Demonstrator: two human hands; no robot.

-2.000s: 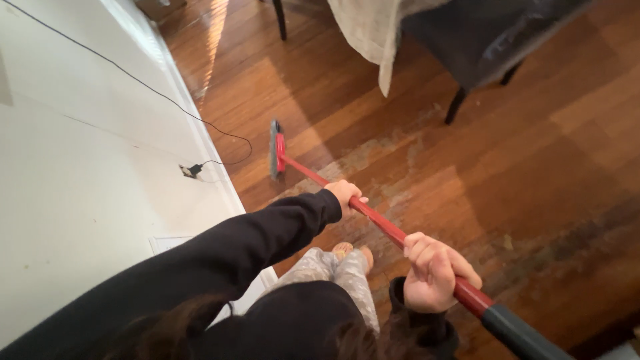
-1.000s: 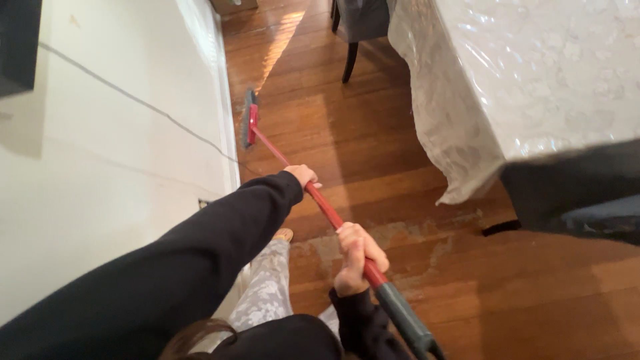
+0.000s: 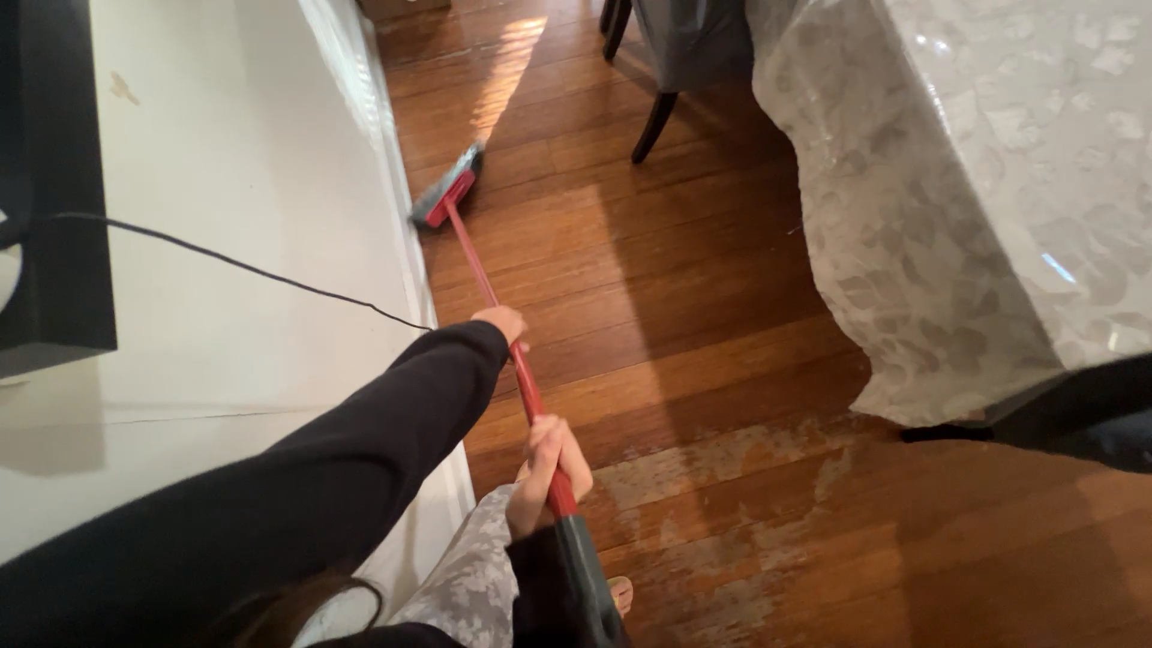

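Note:
A push broom's red handle (image 3: 529,387) runs from the lower middle up to its red and grey head (image 3: 450,187), which rests on the wooden floor beside the white baseboard. My left hand (image 3: 504,324), at the end of a long black sleeve, is closed around the handle's middle. Lower down, my right hand (image 3: 551,468) grips the handle just above its dark grey end section (image 3: 585,576). The bristles are mostly hidden from this angle.
On the right stands a table with a patterned, plastic-covered tablecloth (image 3: 918,207). A covered chair (image 3: 693,45) with dark legs is beyond it. A black cord (image 3: 270,274) crosses the white wall (image 3: 225,180) from a black wall-side unit (image 3: 63,198). The floor (image 3: 720,531) has worn patches.
The broom head was upright along the baseboard a second ago; now it is turned at a slant, one end at the baseboard. Both hands have kept hold of the handle. The view has shifted.

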